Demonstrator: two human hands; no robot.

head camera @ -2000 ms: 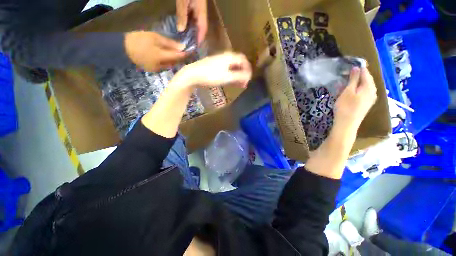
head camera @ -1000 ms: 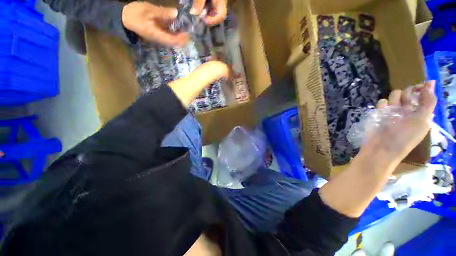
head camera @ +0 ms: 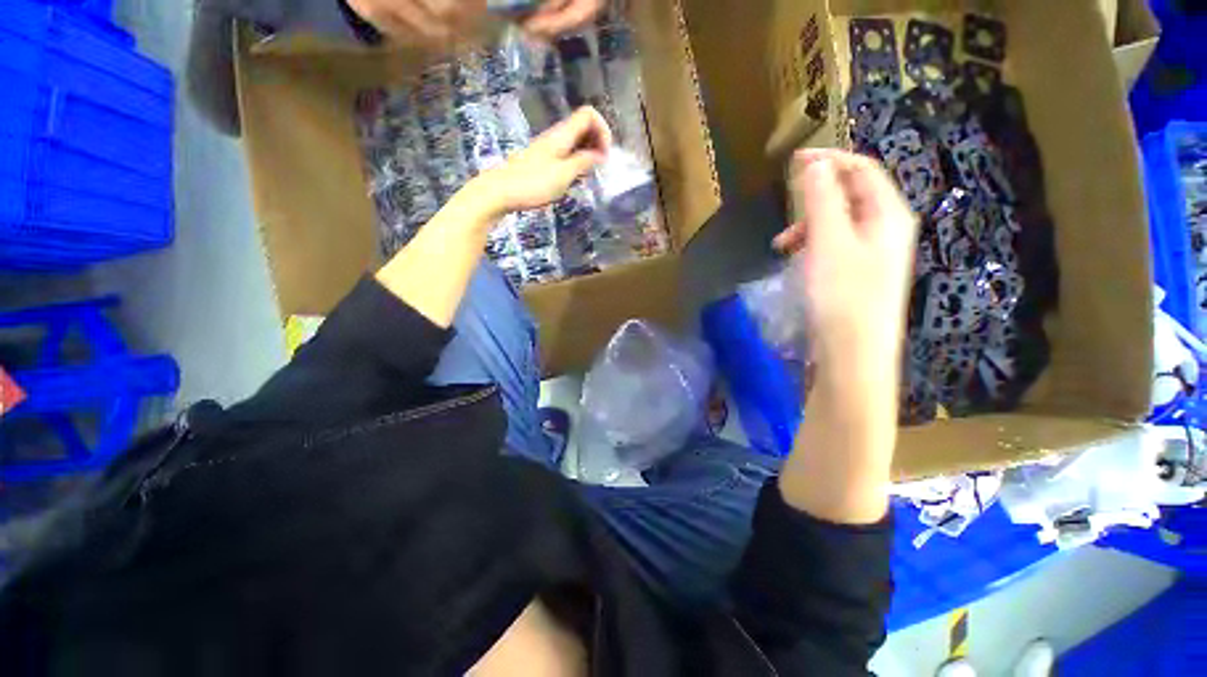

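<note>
My left hand (head camera: 545, 165) is over the left carton (head camera: 569, 311), its fingertips pinched at a small whitish poly bag (head camera: 625, 183); whether a part is inside is unclear. My right hand (head camera: 854, 251), blurred, is at the left wall of the right carton (head camera: 1013, 443), fingers curled. A wad of clear bags (head camera: 778, 302) shows under its palm side and looks held there. Loose black parts (head camera: 966, 284) are heaped in the right carton, a few flat at its far end. Bagged parts (head camera: 444, 146) lie in rows in the left carton.
Another person's hands (head camera: 437, 16) are over the left carton's far edge. A large clear liner bag (head camera: 638, 397) is between my knees. A blue bin (head camera: 748, 364) stands between the cartons. White pieces (head camera: 1085, 489) lie nearer me than the right carton. Blue crates (head camera: 86, 139) are at left.
My right hand has moved left from over the black parts to the carton's left wall, with the clear bags. A whitish bag now shows at my left fingertips. The other person's hands moved up.
</note>
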